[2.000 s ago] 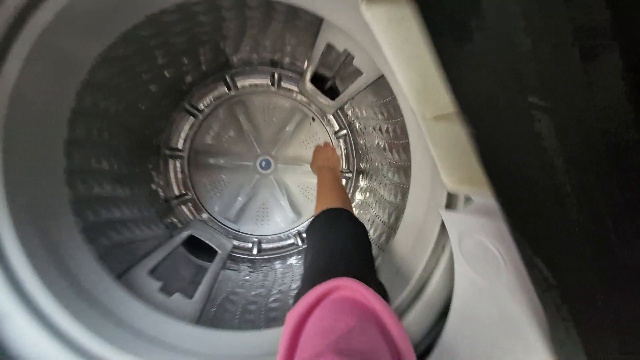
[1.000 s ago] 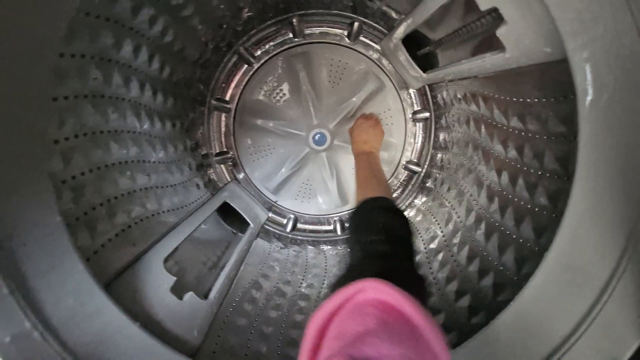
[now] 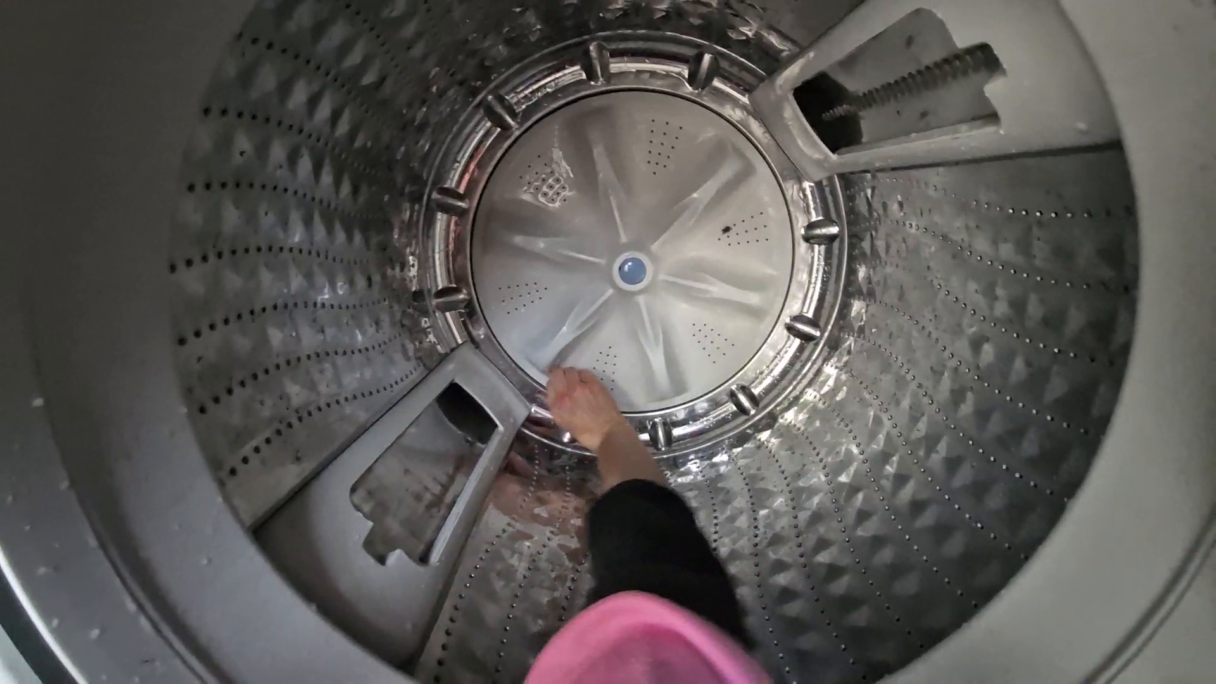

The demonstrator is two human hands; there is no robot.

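Note:
My right hand (image 3: 581, 404) is deep inside a top-load washing machine's metal drum (image 3: 988, 313). Its curled fingers are at the lower left edge of the round pulsator plate (image 3: 703, 218), near the ribbed ring around it. Whether anything is between the fingers cannot be told. A blue cap (image 3: 632, 272) marks the plate's centre. One small dark speck (image 3: 727, 229) lies on the plate's right side, and a wet patch (image 3: 551, 185) shows at its upper left. The forearm wears a black sleeve (image 3: 660, 546). My left hand is out of view.
Two grey plastic filter housings with open slots line the drum wall, one at the lower left (image 3: 380, 579) and one at the upper right (image 3: 1045, 76). The grey tub rim (image 3: 85, 380) surrounds the opening. A pink rounded edge (image 3: 646, 646) covers the bottom centre.
My right hand has moved from the right part of the pulsator plate to its lower left edge. The view has come closer into the drum.

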